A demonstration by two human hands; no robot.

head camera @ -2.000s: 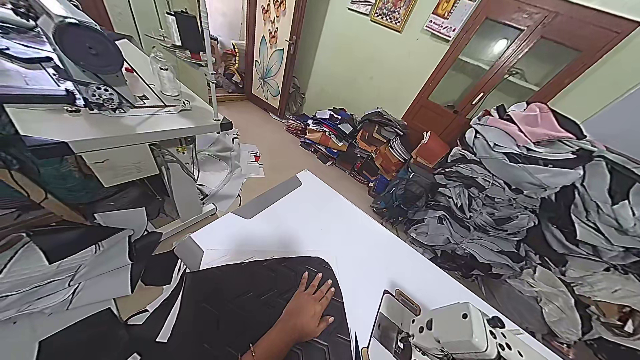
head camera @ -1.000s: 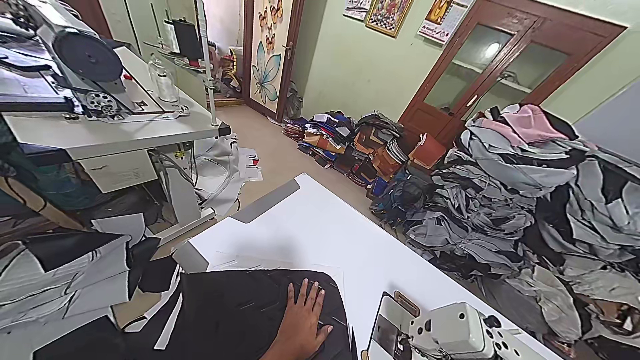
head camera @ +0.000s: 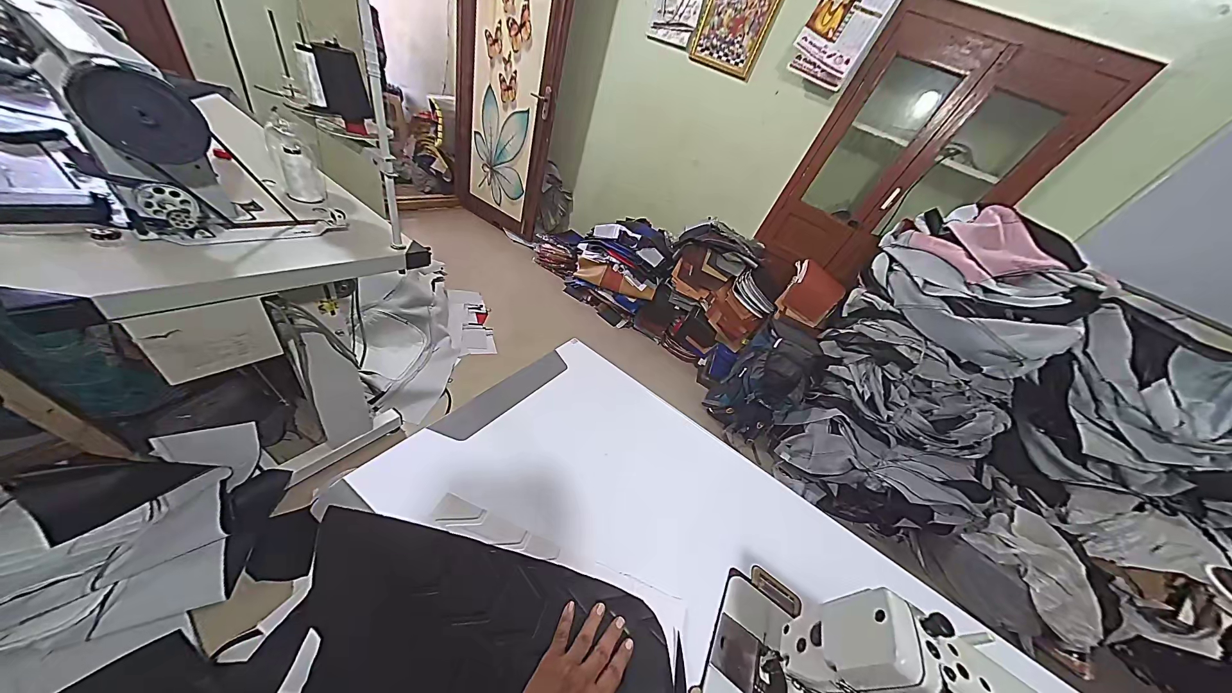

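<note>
My left hand [head camera: 587,650] lies palm down on a black fabric panel [head camera: 433,597] with faint slanted seam lines, its fingers a little apart. The panel spreads over the near part of a white sewing table [head camera: 616,443], and its left side reaches past the table edge. Pale chevron-shaped pieces [head camera: 496,527] show along the panel's far edge. To the right of my hand stands the white head of a sewing machine [head camera: 866,640], cut off by the bottom of the view. The needle area is not clear. My right hand is not in view.
Grey and black fabric scraps [head camera: 144,568] lie at the left. Another sewing machine [head camera: 135,115] stands on a table at upper left. Stacked cut pieces [head camera: 664,279] and a large fabric heap [head camera: 924,414] line the right side, before a wooden cabinet [head camera: 895,144].
The black panel and my left hand on it have moved toward the bottom of the view. Pale chevron pieces beyond the panel now show more plainly.
</note>
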